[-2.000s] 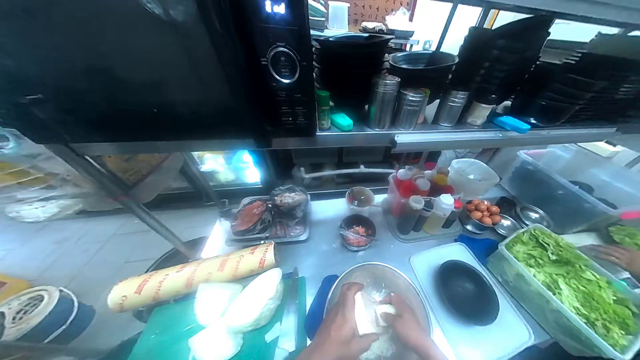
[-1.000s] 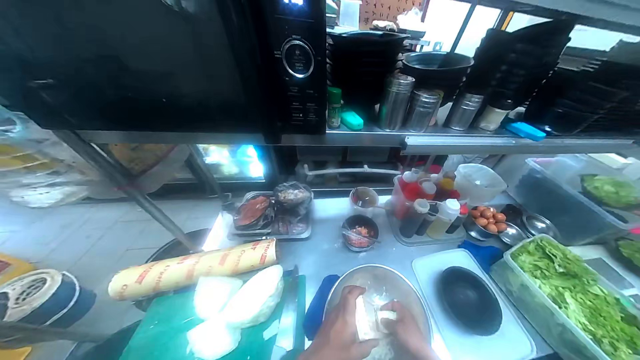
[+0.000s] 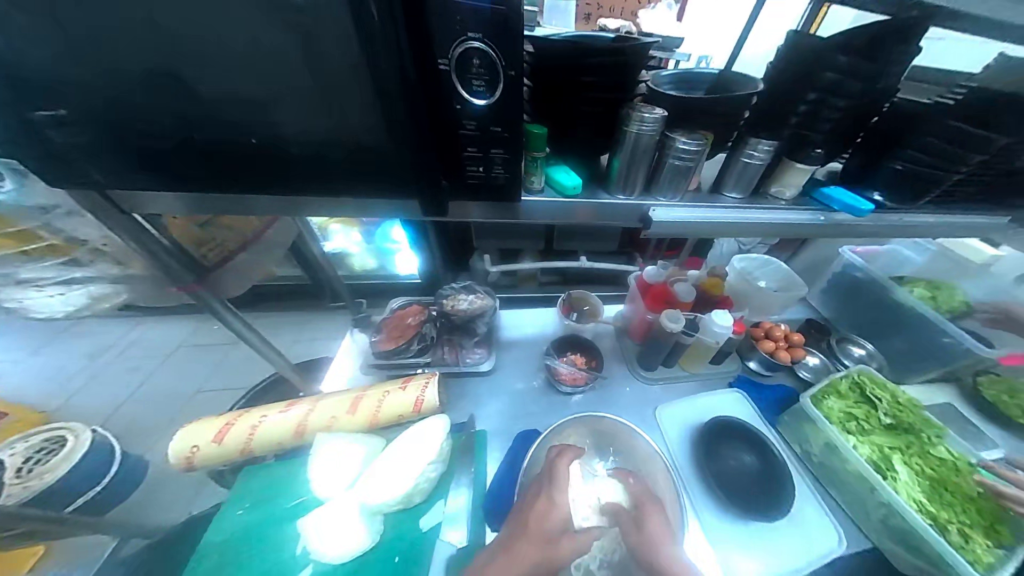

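Near the bottom centre, my left hand [image 3: 548, 512] and my right hand [image 3: 644, 524] are both closed around a white piece of vegetable [image 3: 590, 498], perhaps cabbage. They hold it over a metal mixing bowl [image 3: 620, 432] with pale shreds in it. Left of the bowl, white cabbage pieces [image 3: 408, 464] lie on a green cutting board [image 3: 248, 512], beside a knife [image 3: 459, 496]. A roll of cling film [image 3: 304, 420] lies across the board's back edge. To the right, a dark oval dish [image 3: 744, 468] rests on a white tray [image 3: 816, 532].
A tub of shredded lettuce [image 3: 912, 472] stands right, with another person's hand [image 3: 1004, 484] at its edge. Behind are sauce bottles [image 3: 672, 340], a bowl of eggs [image 3: 764, 360], a small bowl [image 3: 574, 364] and a wrapped-food tray [image 3: 472, 364]. A steel shelf [image 3: 576, 211] with a microwave [image 3: 264, 96] overhangs the counter.
Both hands stay over the bowl with the white piece between them, their fingers shifting slightly. At the right edge, the other person's hand shows again after being out of sight one second ago.
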